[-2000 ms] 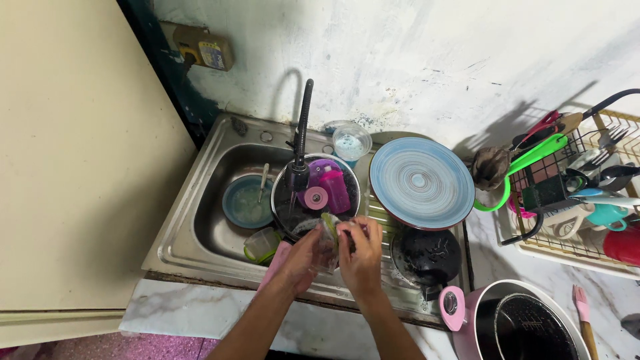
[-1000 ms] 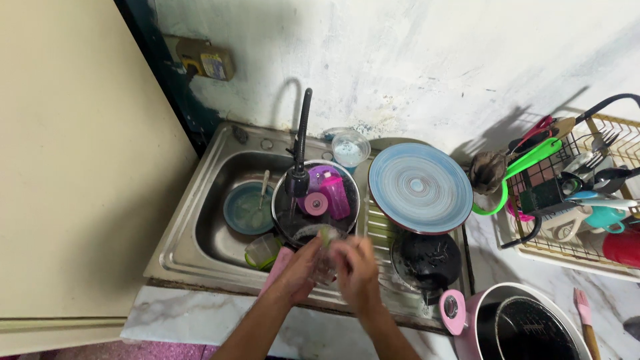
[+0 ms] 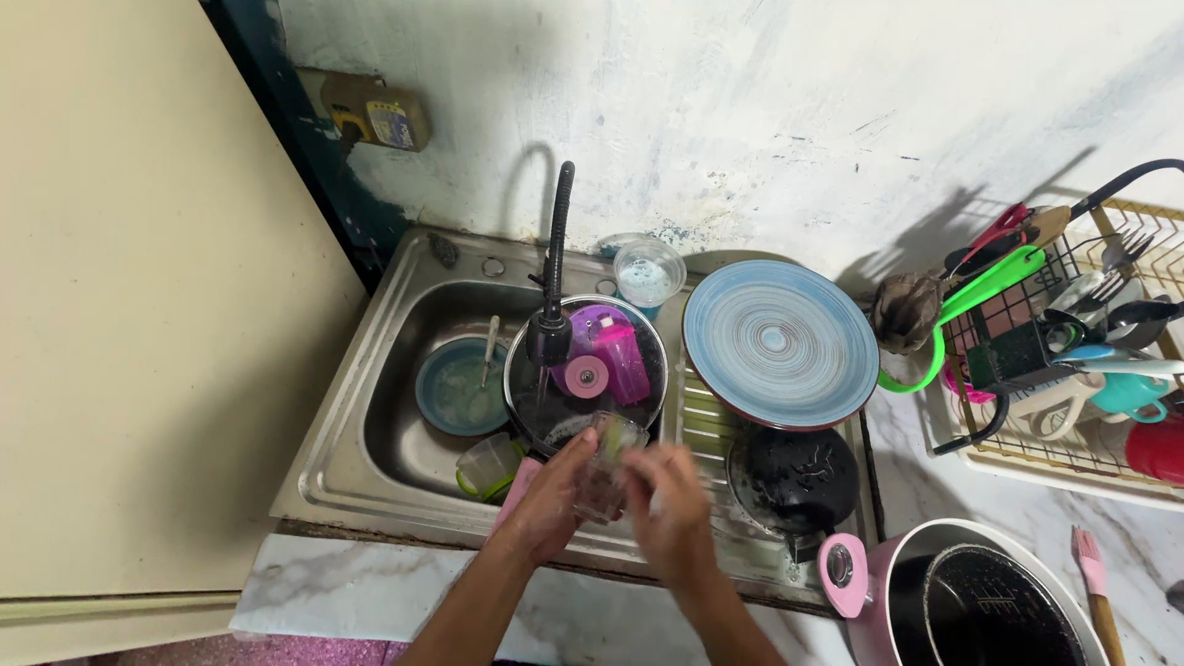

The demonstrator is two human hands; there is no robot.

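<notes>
My left hand [image 3: 553,504] holds a clear plastic container [image 3: 601,490] in front of the black pan [image 3: 532,407]. My right hand [image 3: 668,504], blurred, is against the container's right side; something yellow-green shows at its top, too blurred to name. The pan holds a purple lid [image 3: 592,324], a magenta bottle [image 3: 622,361] and a pink round lid with a knob [image 3: 585,376]. The black flexible faucet [image 3: 560,250] hangs over the pan. Left of it, a blue bowl [image 3: 444,393] with cloudy water and a utensil sits in the sink, near a clear cup with green trim [image 3: 488,465].
A blue plate [image 3: 782,342] and a black pan [image 3: 795,481] lie on the drainboard. Behind stands a clear tub with suds [image 3: 647,276]. At right are a dish rack [image 3: 1027,435] with utensils and cups, a pink pot [image 3: 897,592] and a pink-headed brush [image 3: 1091,564].
</notes>
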